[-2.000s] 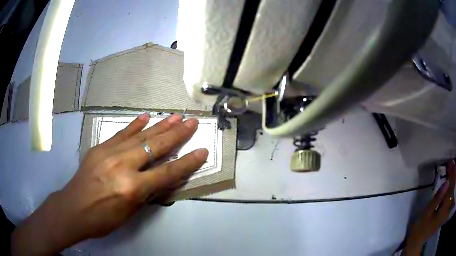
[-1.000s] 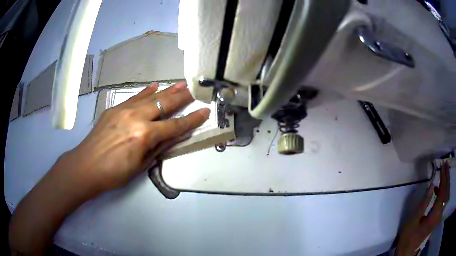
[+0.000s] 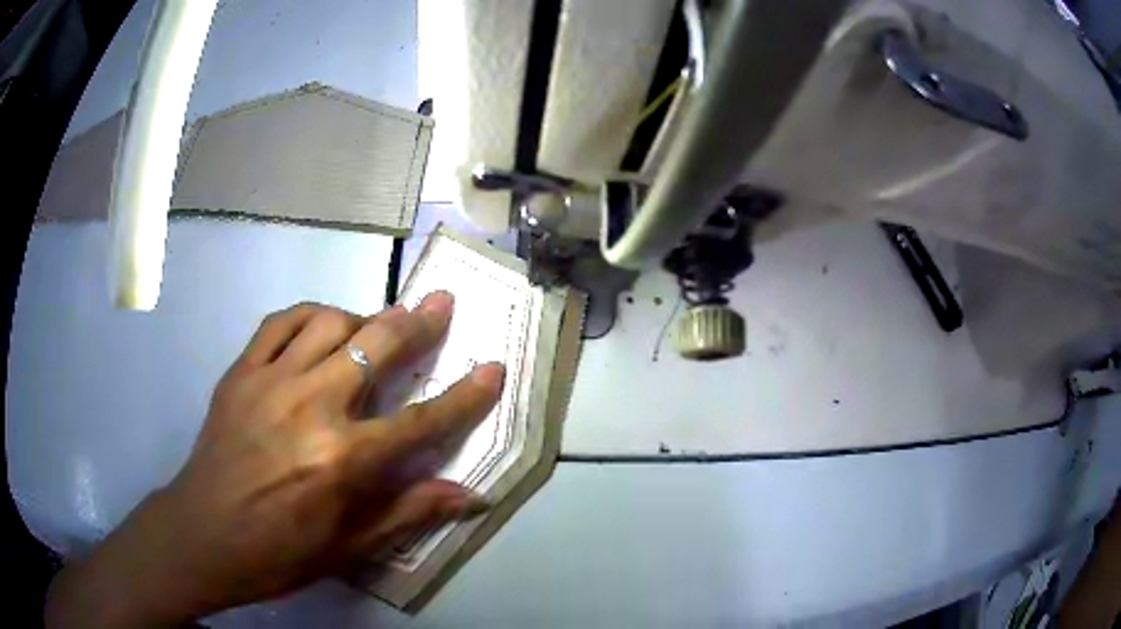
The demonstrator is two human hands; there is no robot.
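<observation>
My left hand [image 3: 332, 430] lies flat with spread fingers on the white template [image 3: 486, 332], pressing it on a beige flap piece [image 3: 541, 449]. The template shows drawn outlines. The flap's upper corner is at the presser foot [image 3: 550, 258] of the sewing machine, and its long side slants down to the lower left. My right hand is not in view; only a bit of forearm shows at the lower right edge. A sewn beige flap [image 3: 307, 160] lies behind, with another to its left.
The cream machine head [image 3: 811, 135] with a knurled tension dial [image 3: 712, 332] fills the upper right. Black thread snips [image 3: 922, 277] lie under the arm. A long white oval tube [image 3: 160, 160] hangs at the left above the flaps.
The flap and template have turned from lying level to slanting steeply under my left hand. My right hand has moved down out of view. The sewn flaps behind have shifted left.
</observation>
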